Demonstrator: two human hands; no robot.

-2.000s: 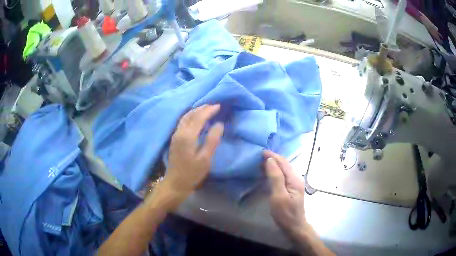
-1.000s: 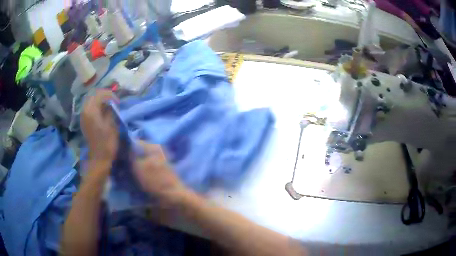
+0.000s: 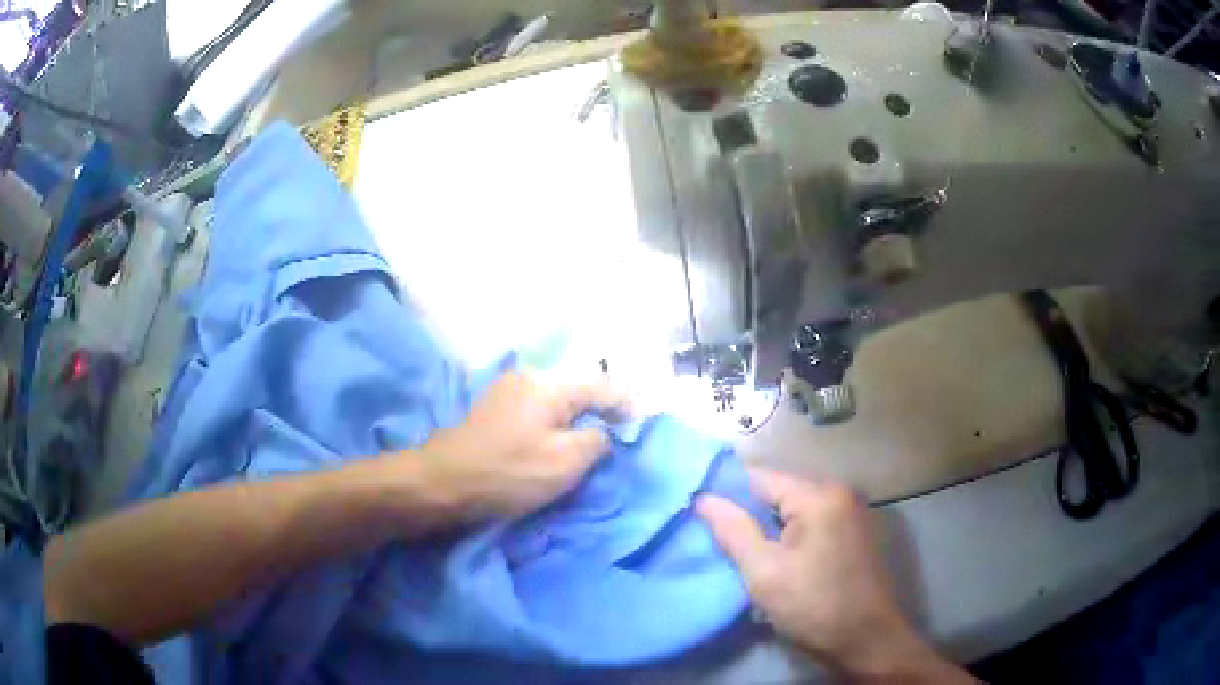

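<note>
The light blue garment (image 3: 315, 361) lies heaped on the table left of the needle area, its front part spread below the presser foot area (image 3: 729, 381). My left hand (image 3: 529, 435) holds the cloth just left of the foot, fingertips at its upper edge. My right hand (image 3: 809, 549) pinches a folded edge (image 3: 676, 515) between thumb and fingers, right of a slit or fold. Glare hides the needle tip, and I cannot tell whether the cloth is under the foot.
The off-white sewing machine head (image 3: 923, 147) fills the upper right. Black-handled scissors (image 3: 1090, 442) lie right of the needle, with a small dark tool (image 3: 1164, 404) beside them. Yellow-brown tape (image 3: 337, 145) is at the table's back left. A dark sleeve (image 3: 100, 656) shows at lower left.
The view has moved closer to the machine. Both hands have moved from the left side to the needle area, bringing the garment's edge with them.
</note>
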